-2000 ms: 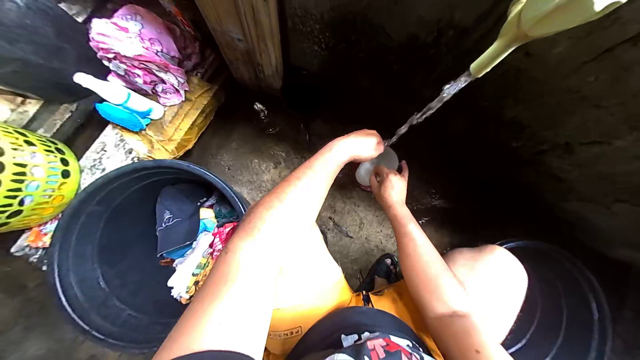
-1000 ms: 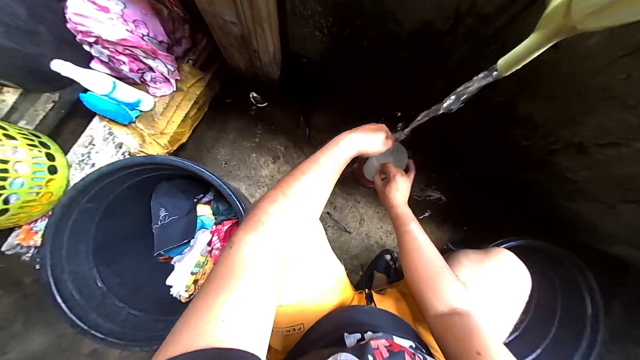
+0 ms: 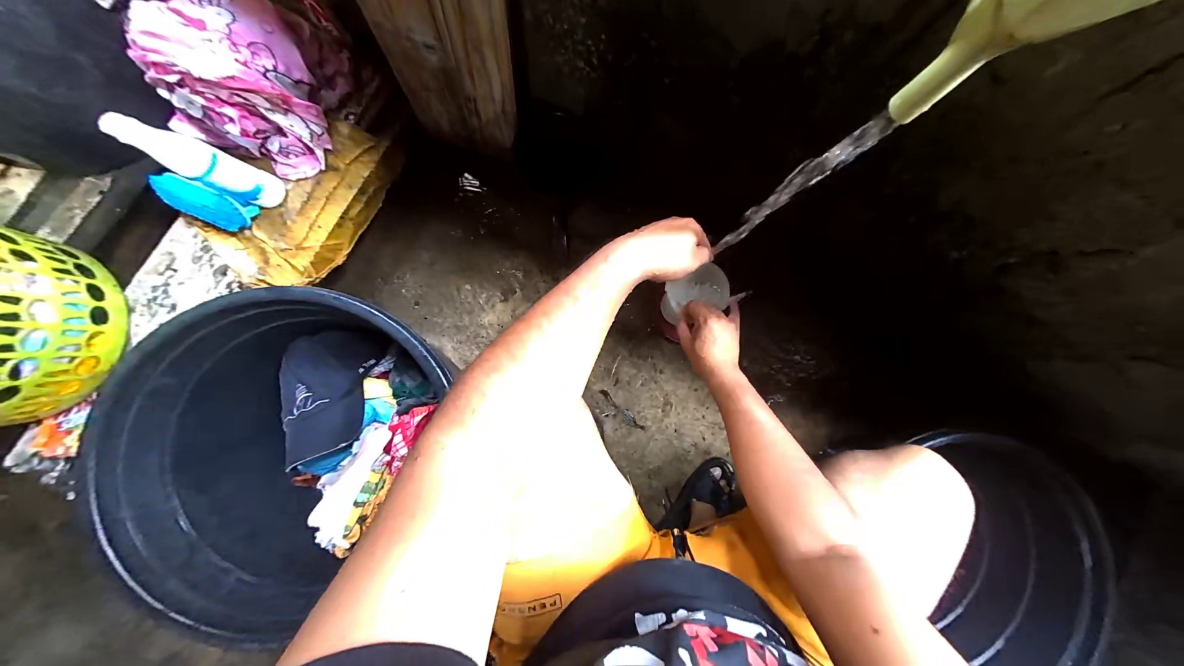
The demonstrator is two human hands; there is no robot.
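Both of my hands are around a small whitish translucent round container (image 3: pixel 697 287), out over the wet floor in front of my knees. My left hand (image 3: pixel 673 248) grips its far left edge, and my right hand (image 3: pixel 710 335) holds its near side with bent fingers. Something reddish shows just under the container, mostly hidden. Water (image 3: pixel 805 181) streams down from a pale yellow plastic spout (image 3: pixel 939 83) at the upper right and reaches the container beside my left fingers.
A black tub (image 3: pixel 185 435) on the left holds a dark cap (image 3: pixel 322 398) and colourful clothes. Another black tub (image 3: pixel 1036 546) is at my right. Further left are a yellow-green perforated basket (image 3: pixel 55 324), a white bottle (image 3: pixel 176 153), a blue brush (image 3: pixel 203 202), pink patterned cloth (image 3: pixel 231 74) and a wooden post (image 3: pixel 453 65).
My hands stay at the container, with only small shifts of the fingers. The water keeps running from the spout.
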